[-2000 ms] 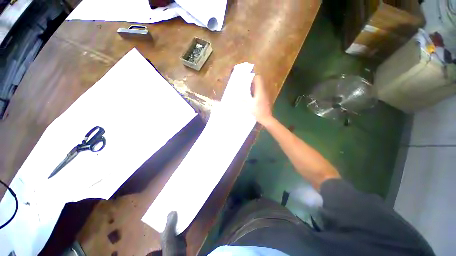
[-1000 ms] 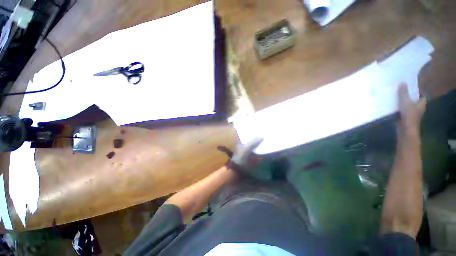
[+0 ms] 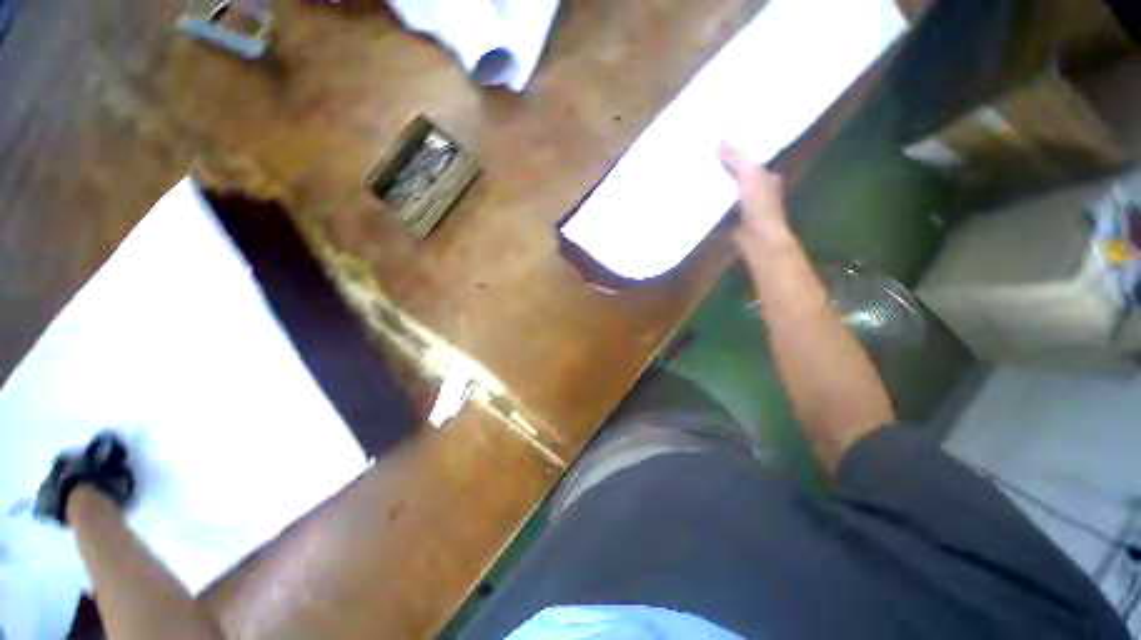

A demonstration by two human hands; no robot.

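A long white paper-topped panel (image 3: 738,138) lies at the table's right edge, dark layers showing under its rounded near end. My right hand (image 3: 761,206) is bare, its fingers spread on the panel's near edge. A large white pattern (image 3: 188,388) covers dark cloth layers (image 3: 313,325) at the left. My left hand (image 3: 85,485), in a dark glove, is on this pattern. Black loop shapes at its fingers look like the shears' handles (image 3: 113,453), but blur hides whether it grips them; no blades are distinguishable.
A small open box of metal bits (image 3: 423,175) stands mid-table. A metal block (image 3: 229,28) and rolled white paper (image 3: 494,50) lie at the back. A white scrap (image 3: 451,398) lies near the front edge. Cartons (image 3: 1026,294) and a wire-caged fan (image 3: 876,313) stand right, over green floor.
The long panel has moved from across my front to the table's right edge. My left hand has left it and moved to the large pattern where the shears lay. My right hand stays at the panel.
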